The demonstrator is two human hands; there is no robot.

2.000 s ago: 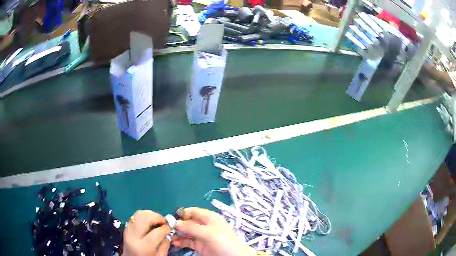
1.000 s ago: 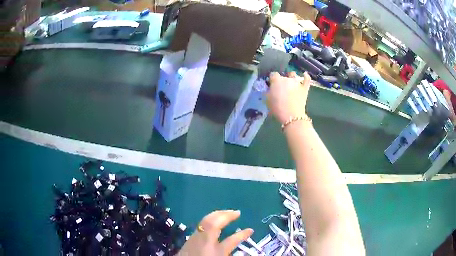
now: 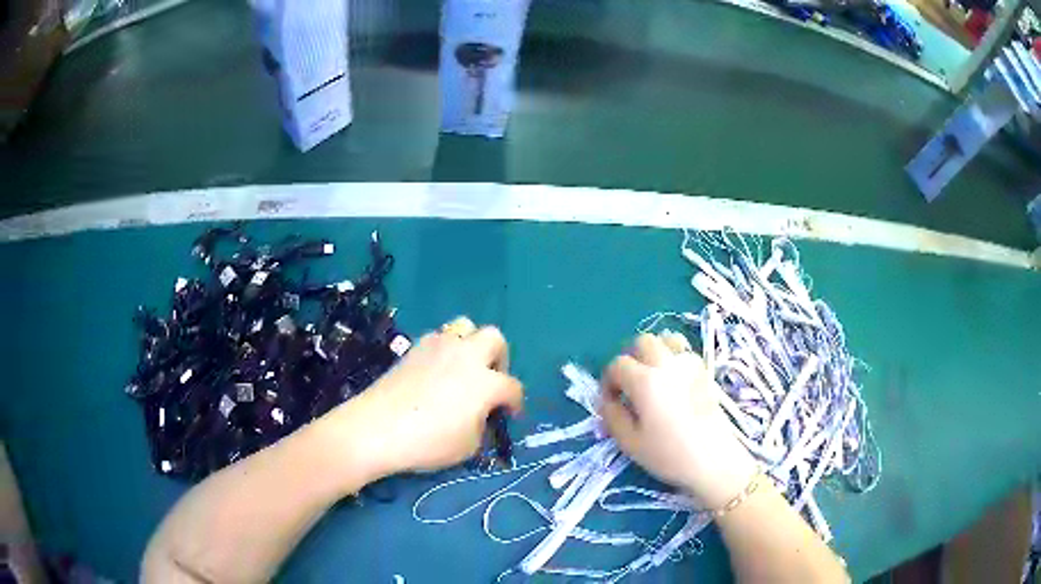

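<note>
My left hand [image 3: 440, 394] is at the right side of the dark heap of USB charging cables [image 3: 257, 365]. Its fingers are curled over a short black cable [image 3: 497, 443] that hangs below them. My right hand [image 3: 674, 422] is over the left part of the heap of pale wrist straps [image 3: 765, 354]. Its fingers are bent down onto several straps that lie spread to the left; whether it grips one is hidden. Two retail boxes, one at the upper left [image 3: 311, 74] and one at the upper middle [image 3: 482, 69], stand on the belt with their tops cut off by the frame.
The green conveyor belt [image 3: 685, 126] runs behind the whitish edge strip [image 3: 457, 202]. Another retail box [image 3: 959, 146] stands on the belt at the right, near a frame post. Blue and dark items show at the top right. A brown carton [image 3: 993, 542] is at the lower right.
My right hand has left the middle box and come back to the straps. My left hand now has a black cable at its fingers. The view has tipped down towards the bench.
</note>
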